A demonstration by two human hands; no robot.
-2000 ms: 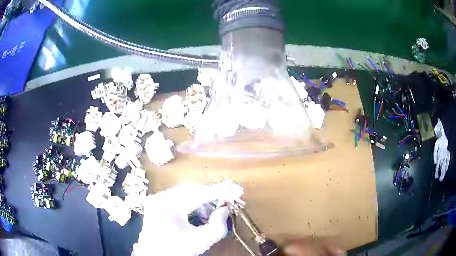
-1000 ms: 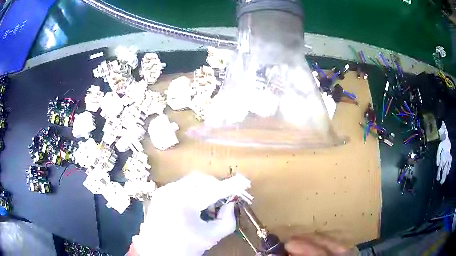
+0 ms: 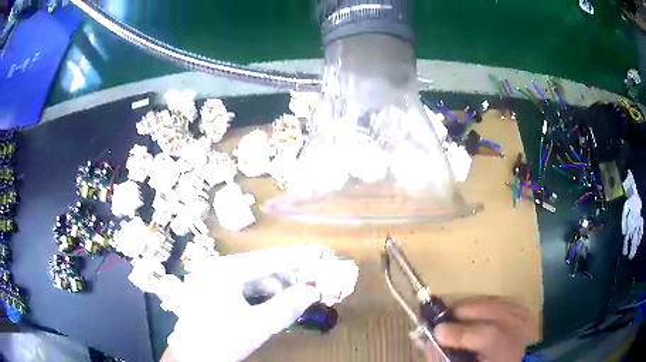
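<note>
My left hand (image 3: 237, 300), in a white work glove, holds a white plastic housing (image 3: 338, 277) over the front of the cardboard mat. A small dark wired part (image 3: 316, 317) hangs just below the housing; how it is joined cannot be seen. My bare right hand (image 3: 489, 329) grips the dark handle of the soldering iron (image 3: 409, 269), to the right of the housing. The iron's tip and thin curved guide tube point up and left, apart from the housing.
A clear fume hood (image 3: 375, 155) stands above the cardboard mat (image 3: 489, 240). White housings (image 3: 177, 191) are heaped left, with circuit boards (image 3: 81, 226) beyond them. Wired parts (image 3: 567, 148) lie right, near a spare glove (image 3: 632, 215). A shiny conduit (image 3: 184, 62) crosses the upper left.
The iron has moved up and right, away from the housing. My left hand has turned the housing, and the dark wired part now shows below it. More of my right hand shows.
</note>
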